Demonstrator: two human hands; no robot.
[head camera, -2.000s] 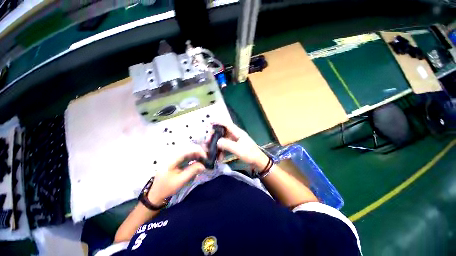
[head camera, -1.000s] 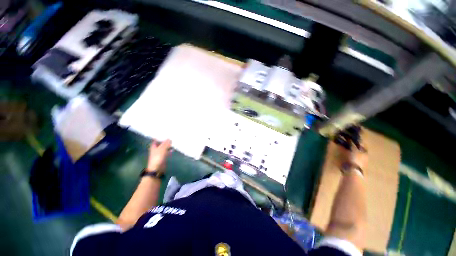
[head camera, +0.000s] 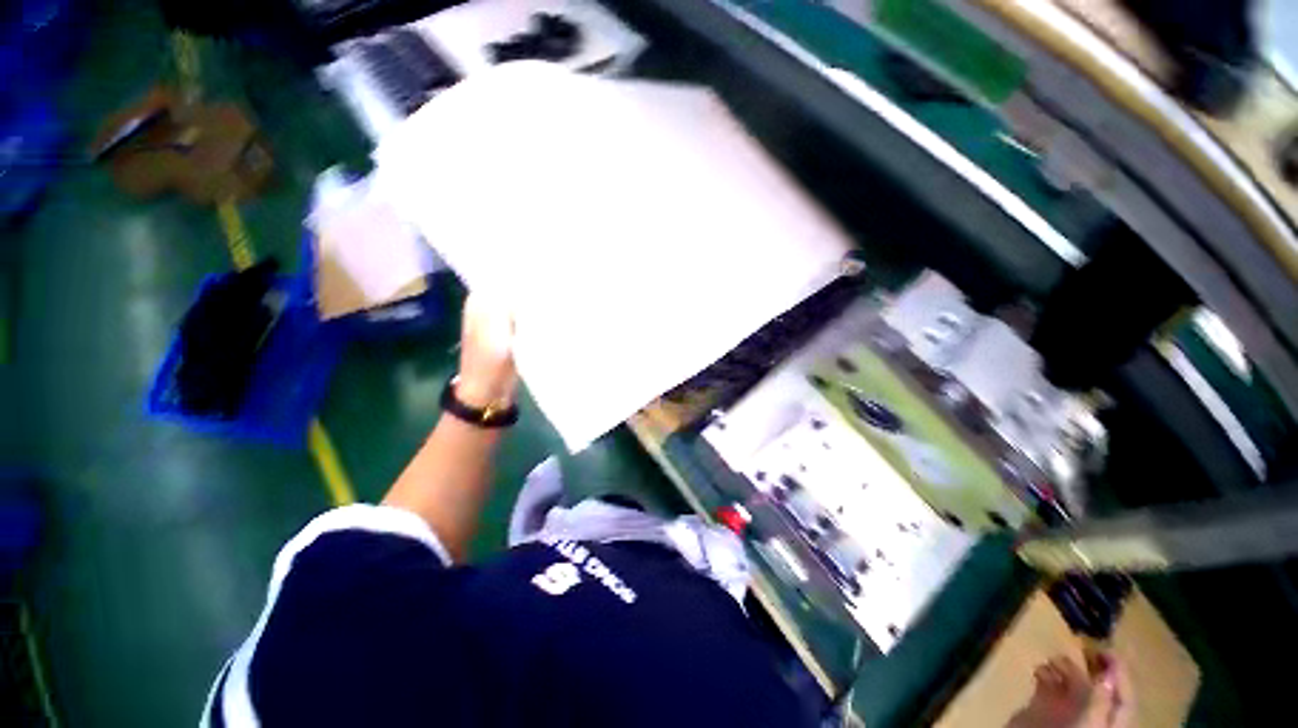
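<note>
My left hand (head camera: 488, 349) grips the near edge of a large white sheet (head camera: 641, 213), which is raised and angled over the left side of the bench. Dark parts (head camera: 762, 341) show along the sheet's right edge, beside the press fixture (head camera: 911, 427). The fixture has a pale plate with dark holes and a yellow-green front face. My right hand (head camera: 1068, 693) is blurred and cut off at the bottom right, over a cardboard sheet (head camera: 1160, 661). It is close to black moulded parts (head camera: 1089, 600); whether it holds one cannot be told.
A red button (head camera: 733, 518) is at the bench's front edge. Blue bins, one with black contents (head camera: 228, 341), stand on the green floor at left. White trays (head camera: 534, 36) with black parts are at the top. A metal post (head camera: 1182, 533) crosses the right side.
The view has swung left. My left hand has taken hold of the white sheet and lifted it leftwards, exposing dark parts beside the fixture. My right hand stays near the black parts on the cardboard.
</note>
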